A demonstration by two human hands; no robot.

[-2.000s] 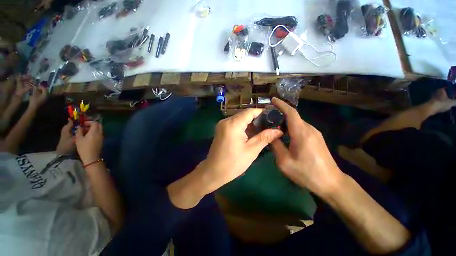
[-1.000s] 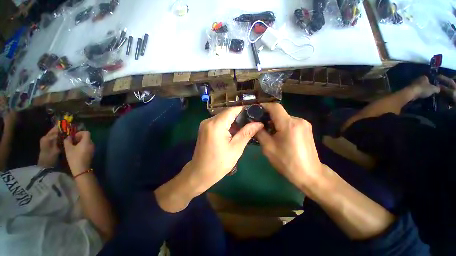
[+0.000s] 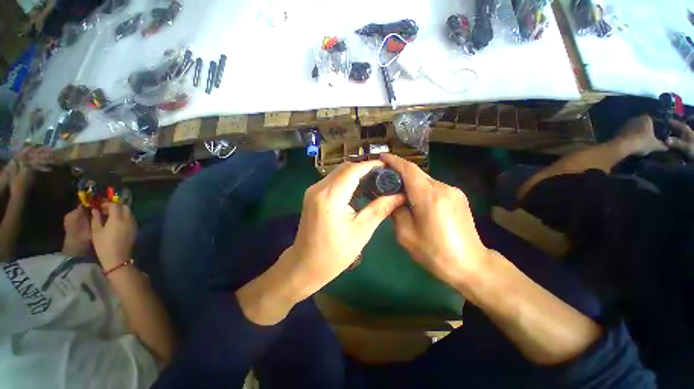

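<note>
A small black unit (image 3: pixel 388 181) with a round dark end facing up is held above my lap, near the middle of the view. My left hand (image 3: pixel 335 220) grips it from the left, thumb below the round end. My right hand (image 3: pixel 441 224) grips it from the right, its index finger at the top of the unit and its thumb side below. The fingers of both hands nearly meet around it. Most of the unit's body is hidden by the fingers.
A white-covered table (image 3: pixel 274 76) holds bagged cables (image 3: pixel 333 61), a white cable (image 3: pixel 449 80), an upright black stick (image 3: pixel 387 85) and short dark sticks (image 3: pixel 216 73). Below its edge are a wooden compartment tray (image 3: pixel 331 154) and a blue-capped object (image 3: pixel 313 143). People sit at left and right.
Since two seconds ago the whole view has shifted. My right index finger has moved inward to the top of the unit. The round end shows more clearly than one second ago.
</note>
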